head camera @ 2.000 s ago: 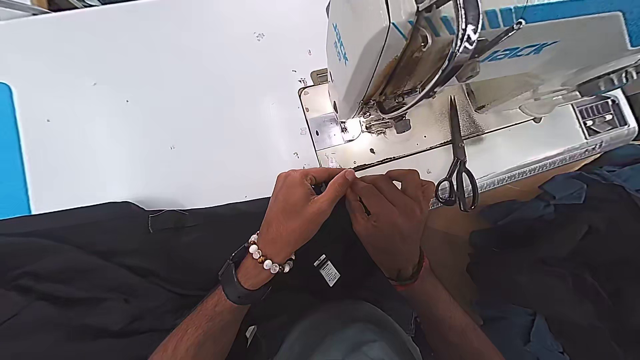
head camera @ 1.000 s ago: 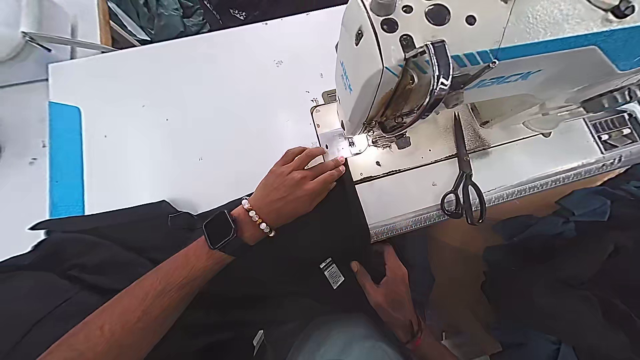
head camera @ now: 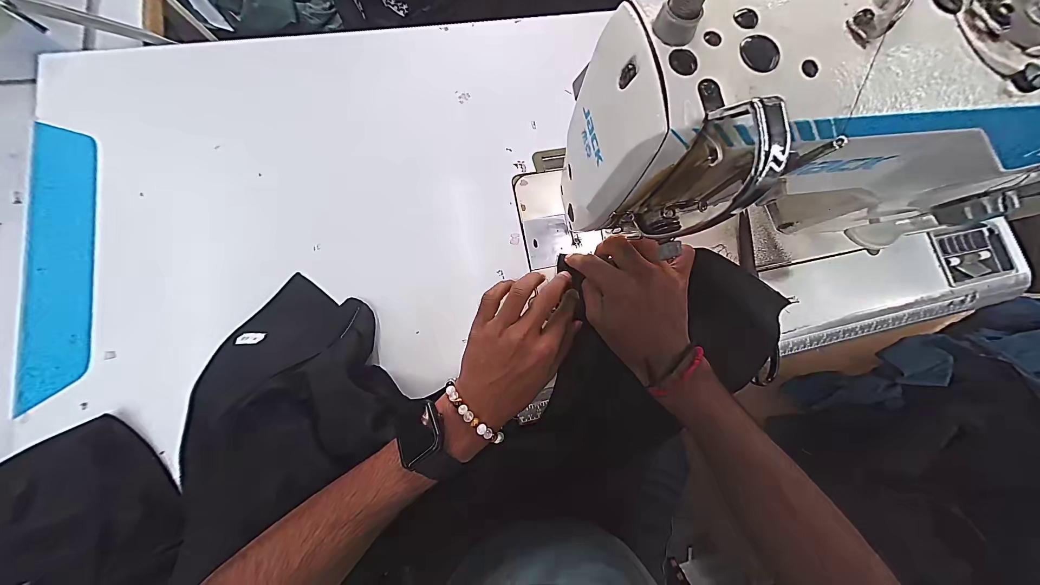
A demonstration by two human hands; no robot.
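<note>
Both hands meet at the black fabric (head camera: 731,317) just in front of the needle area of a white Jack sewing machine (head camera: 621,122). My left hand (head camera: 516,341), with a beaded bracelet and a dark watch, has its fingertips on the fabric edge. Beside it, my right hand (head camera: 638,301) pinches the same edge close to the lit needle plate (head camera: 546,223). Fabric spreads right from under my right hand over the machine bed and covers most of the scissors; part of a black handle (head camera: 766,370) shows at its edge.
More black cloth with a small white label (head camera: 250,338) lies over the front of the white table (head camera: 284,187). Dark blue cloth (head camera: 918,361) is heaped at the right, below the machine bed's edge. Other fabrics (head camera: 284,15) lie beyond the table's far edge.
My right hand has moved up from the lower fabric to the needle area, beside my left hand. Black fabric now lies over the scissors, which were in plain view before.
</note>
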